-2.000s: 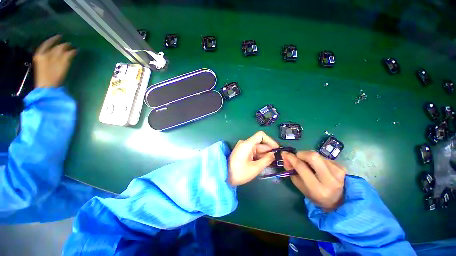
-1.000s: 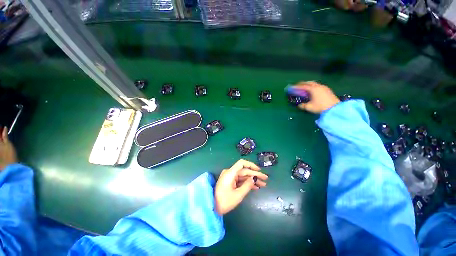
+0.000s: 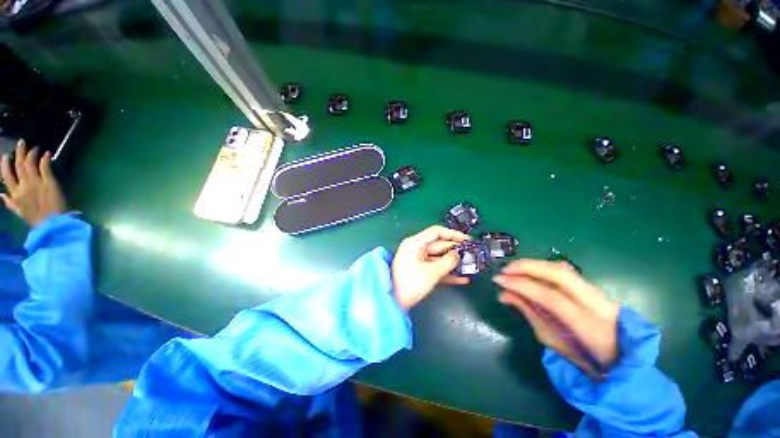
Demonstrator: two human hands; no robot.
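My left hand [image 3: 419,265], at lower centre, holds a black squarish electronic unit [image 3: 470,258] with silvery patches between thumb and fingers. My right hand [image 3: 556,308] is just right of it, blurred, with its fingers extended and not touching that unit. A slim dark purple tool [image 3: 583,349] shows faintly along its palm, mostly hidden. Another unit [image 3: 499,245] lies right beside the held one. A third unit [image 3: 463,216] lies just behind. One more unit [image 3: 562,263] is partly hidden behind my right fingers.
A row of black units [image 3: 459,121] crosses the green bench. More units surround a clear bag [image 3: 757,308] at right. Left are an open oblong case [image 3: 333,205], a patterned phone [image 3: 237,177] and a slanting metal post [image 3: 224,64]. Another person's hand [image 3: 34,184] is far left.
My right hand has come back from the unit row to beside my left hand. My left hand held only a tiny dark piece a second ago and now holds a unit. The camera view has shifted.
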